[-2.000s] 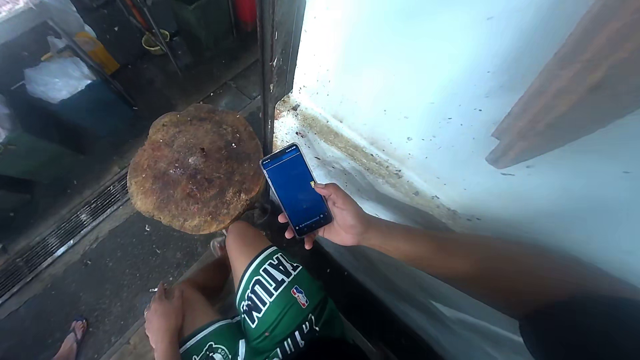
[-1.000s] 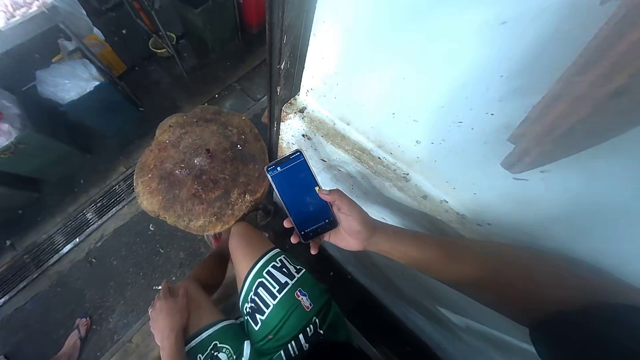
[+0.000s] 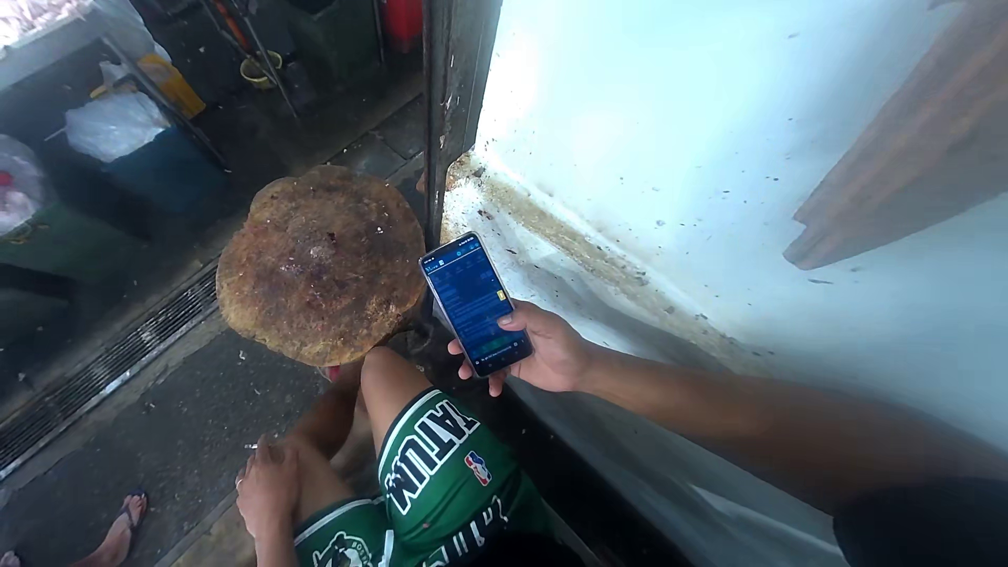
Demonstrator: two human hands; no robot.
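Note:
My right hand (image 3: 543, 346) is closed around a smartphone (image 3: 476, 303), its thumb on the lower right of the lit blue screen. The phone is tilted, just right of a round, rough brown block top (image 3: 323, 264) that looks like a worn chopping block. My left hand (image 3: 269, 488) rests on my bare knee at the lower left. A small, thin white thing, perhaps a cigarette (image 3: 252, 446), sticks out by its fingers. Green shorts (image 3: 441, 465) with white lettering cover my lap.
A pale wall (image 3: 669, 118) with a wooden piece (image 3: 890, 150) rises at the right, beside a dark post (image 3: 449, 102). A floor drain grate (image 3: 118, 362) runs at the left. Bins with plastic bags (image 3: 118, 126) stand behind. Another person's sandalled foot (image 3: 124, 528) shows at the lower left.
The phone screen, plain dark blue earlier, now shows lines of content and a small yellow mark. The thumb has moved down the screen's right side. The left hand stays on the knee.

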